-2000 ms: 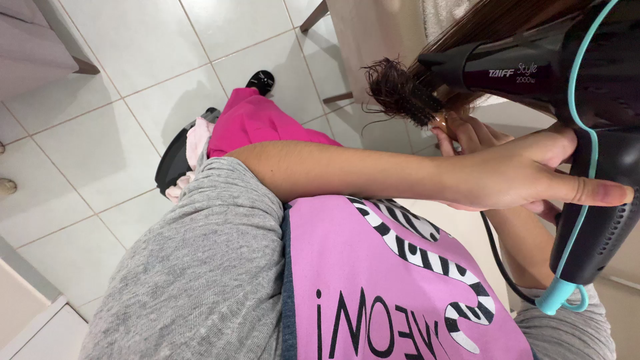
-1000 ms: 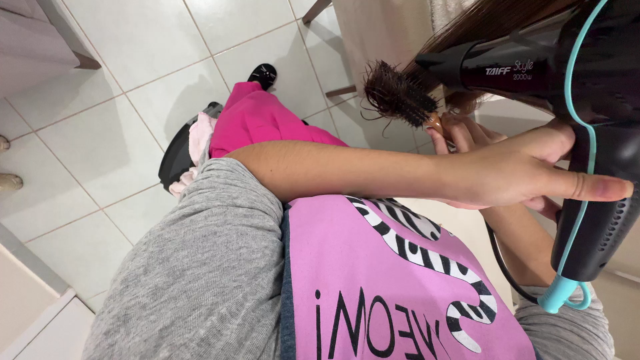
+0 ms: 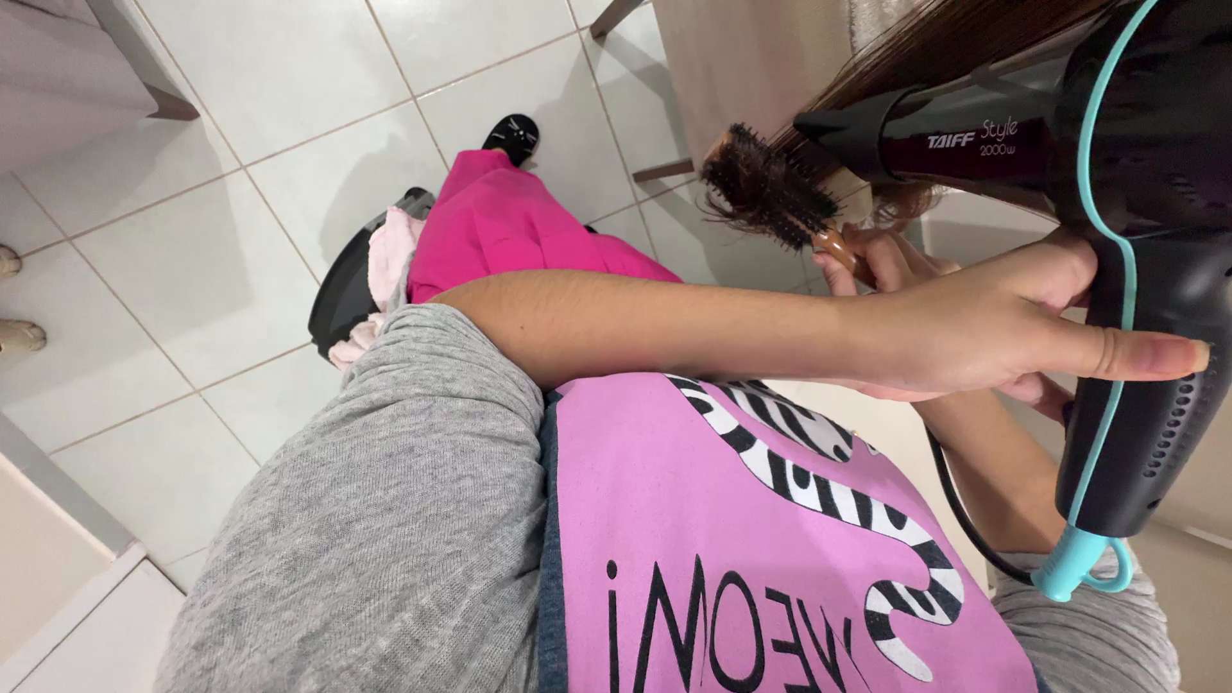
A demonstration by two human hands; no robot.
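Note:
My left hand (image 3: 1001,318) reaches across from the left and grips the handle of a black hair dryer (image 3: 1145,289) with a turquoise stripe and hanging loop. Below and behind it, my right hand (image 3: 885,260) holds the wooden handle of a round hairbrush (image 3: 770,188). Dark hair (image 3: 953,58) runs down from the upper right behind the dryer, and its ends are caught around the bristles. The dryer's flat nozzle (image 3: 833,140) points at the hair just right of the brush head. My right fingers are partly hidden behind my left wrist.
A black power cord (image 3: 948,491) hangs by my right forearm. Bright pink fabric (image 3: 529,231) and a black slipper (image 3: 513,140) show over the white tiled floor (image 3: 164,250). Left of them is a dark container (image 3: 342,289) with pale pink cloth. Furniture legs stand at the top.
The brush has turned slightly, and more of its bristles show than two seconds ago, when hair covered most of it. The dryer stays in nearly the same place.

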